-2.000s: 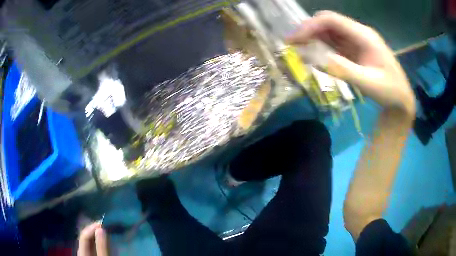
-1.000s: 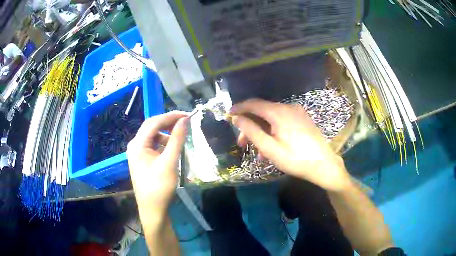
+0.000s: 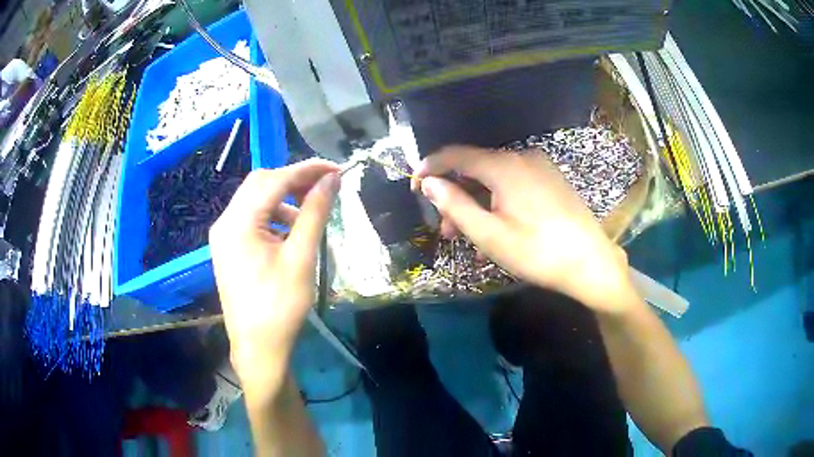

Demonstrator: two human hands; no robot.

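Observation:
My left hand (image 3: pixel 268 232) is at the front of the machine, left of its work point. Its thumb and forefinger pinch a small thin piece (image 3: pixel 353 166), too small to identify. My right hand (image 3: pixel 527 223) is just right of the work point and pinches a short yellow lead wire end (image 3: pixel 415 177). A white sleeved cable (image 3: pixel 659 293) sticks out below my right wrist; its link to the yellow end is hidden by the hand. The grey machine (image 3: pixel 518 40) stands behind, with crumpled whitish wrapping (image 3: pixel 361 245) at its front.
A blue divided bin (image 3: pixel 170 290) at left holds white pieces and dark sleeves. Cable bundles (image 3: pixel 76 219) lie at far left and others (image 3: pixel 705 134) at right. Silvery pieces (image 3: pixel 580 170) lie below the machine. A red stool (image 3: pixel 161 424) is at lower left.
Since two seconds ago, my right hand has moved from the right-hand cables to the work point and my left hand has come up there. Over the last second both hands stay there, with the view slightly shifted.

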